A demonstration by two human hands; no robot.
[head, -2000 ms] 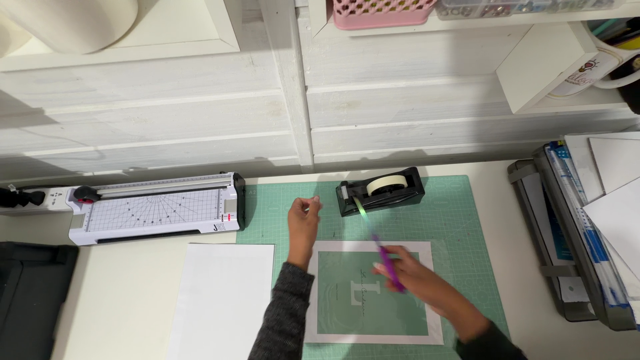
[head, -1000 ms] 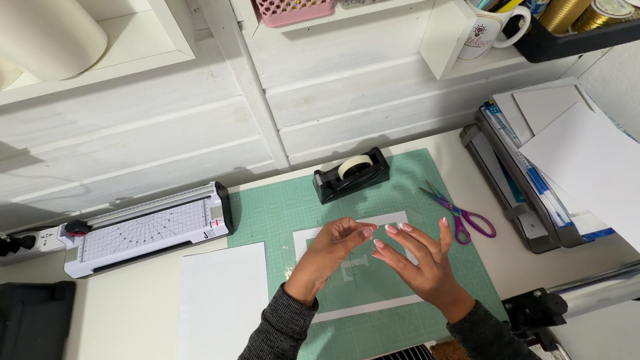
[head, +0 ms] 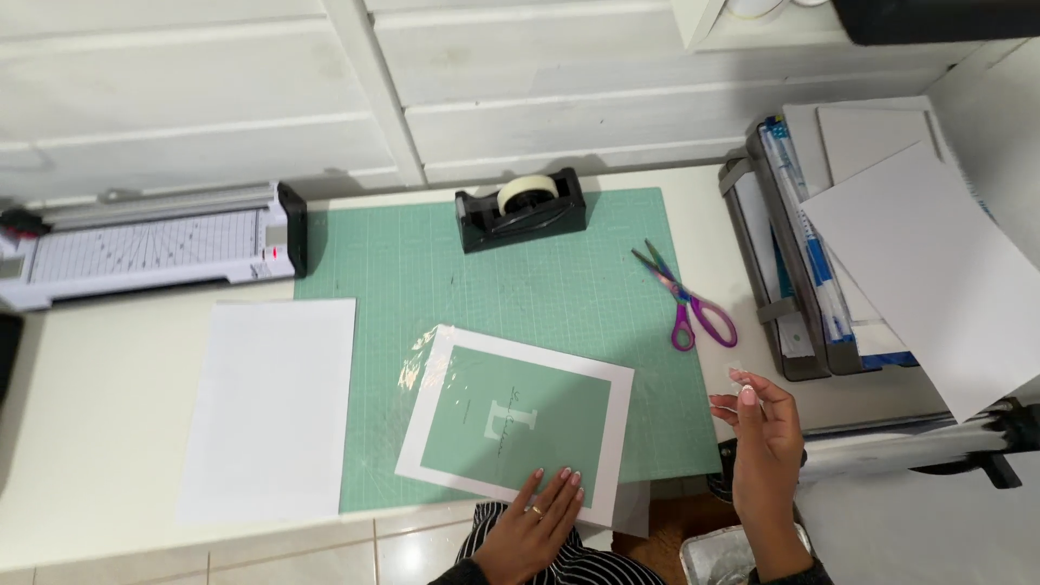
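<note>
My left hand (head: 538, 520) rests flat, fingers apart, on the lower edge of a white-bordered print (head: 619, 406) with a green middle, a pale letter and script. Clear plastic film (head: 418, 357) shows around the print, which lies tilted on the green cutting mat (head: 390, 268). Raised off the mat's right edge, my right hand (head: 760, 431) pinches a small clear piece of tape (head: 738, 375) between thumb and forefinger. Above that hand lie scissors with purple handles (head: 686, 305), blades apart. A black tape dispenser (head: 524, 215) stands at the mat's back edge.
White paper (head: 272, 406) overlaps the mat's left side. A paper trimmer (head: 154, 248) stands at the back left. Grey file trays (head: 772, 268) heaped with paper are at the right, above a pale machine (head: 918, 504). The table's front edge runs below the mat.
The scissors, in my right hand two seconds ago, now lie on the mat and table. My hands have moved apart, the left down onto the print. The print has turned and shifted toward the front edge.
</note>
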